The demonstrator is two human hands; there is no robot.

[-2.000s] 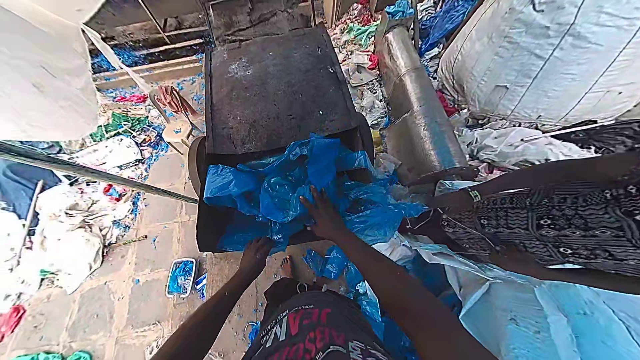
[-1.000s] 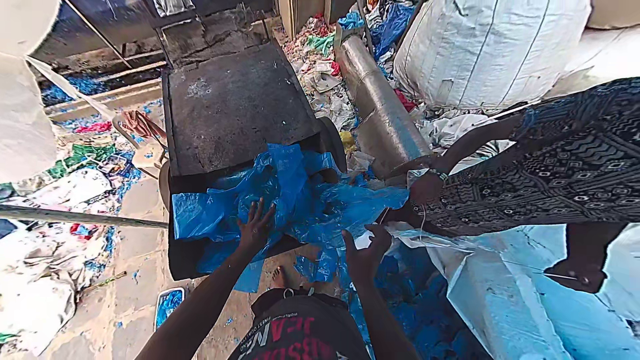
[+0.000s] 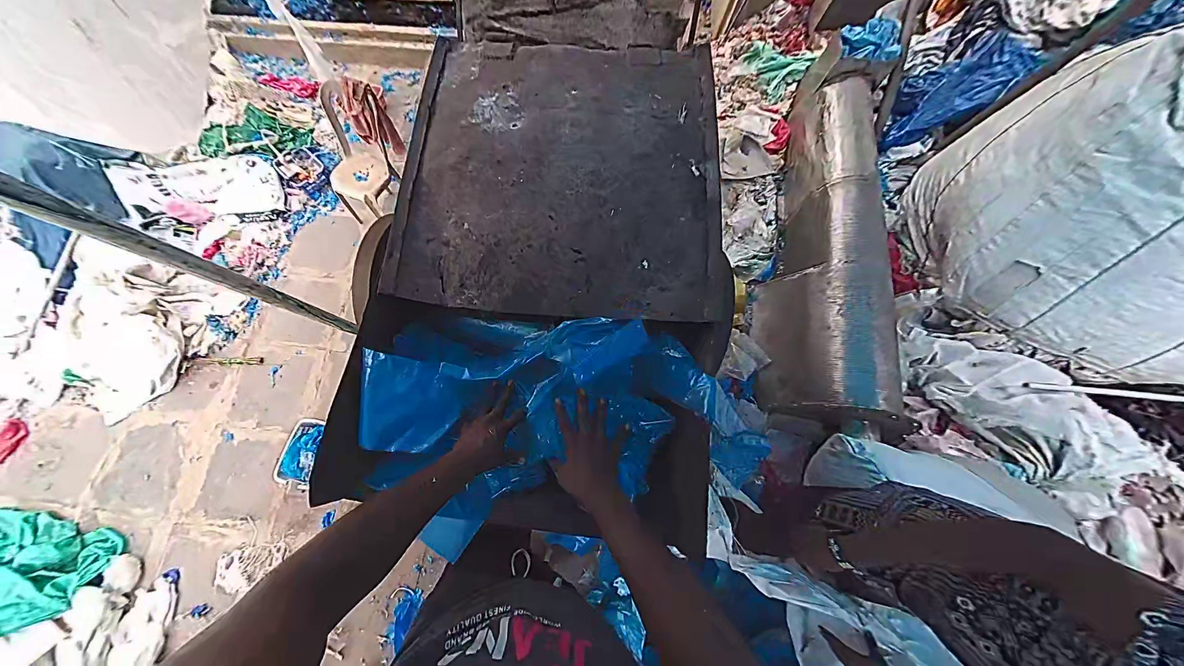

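Crumpled blue plastic film (image 3: 555, 361) lies in the mouth of a dark metal chute (image 3: 573, 185), some of it draped over the right edge. My left hand (image 3: 487, 430) presses on the film with its fingers spread. Just to its right my right hand (image 3: 589, 444) rests on the same film, fingers apart and pointing away from me. Neither hand is closed round anything. More blue film (image 3: 615, 587) lies low beside my body, partly hidden by my right arm.
At the right, another person's arm (image 3: 925, 546) reaches toward the film. A metal cylinder (image 3: 832, 259) stands right of the chute, with a large white sack (image 3: 1064, 203) beyond. A pole (image 3: 185, 254) slants in from the left. A small tray (image 3: 301, 451) sits on the paving.
My right hand has moved from the chute's right side onto the film, beside my left hand. The other person's arm is lower in view. The view has shifted.
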